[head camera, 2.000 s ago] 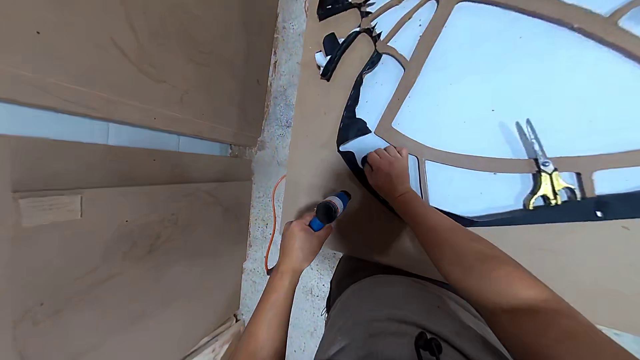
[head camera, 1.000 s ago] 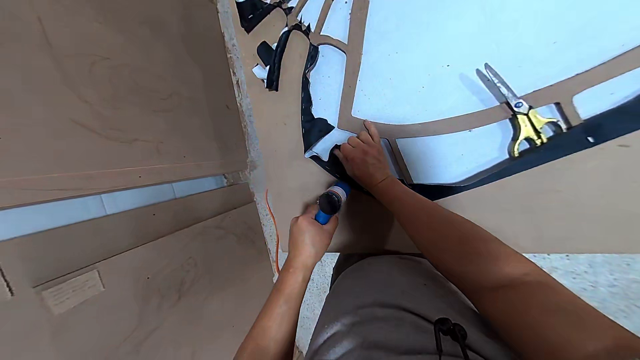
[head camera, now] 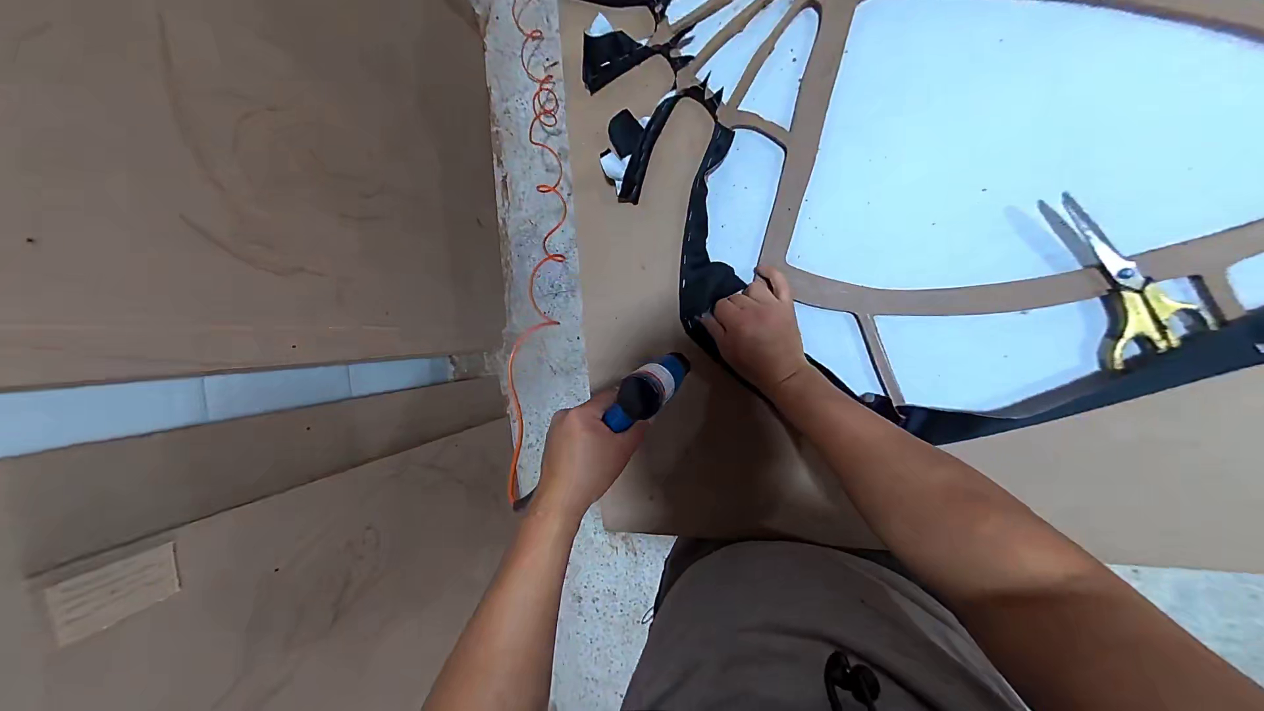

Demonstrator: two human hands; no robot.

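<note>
My left hand (head camera: 588, 444) grips a blue and black handheld air tool (head camera: 647, 390), its blue end turned toward the black fabric strip. At the curved edge of a cut-out brown board (head camera: 642, 296), my right hand (head camera: 758, 326) pinches a bunched part of the black fabric (head camera: 703, 281). The fabric runs along the opening's edge, above and below that hand. Loose black and white flaps (head camera: 632, 153) hang from its upper part. Scissors with yellow handles (head camera: 1136, 306) lie open across a thin brown rib at the right.
An orange coiled air hose (head camera: 548, 188) runs over the speckled concrete floor (head camera: 543, 326) beside the board. Large brown panels (head camera: 247, 197) stand at the left, with a pale gap between them. My knees, in grey-brown cloth, are at the board's near edge.
The view has shifted, showing more of the orange hose. The black fabric at my right hand is now bunched over the pale patch seen there before. The left hand still holds the tool close by.
</note>
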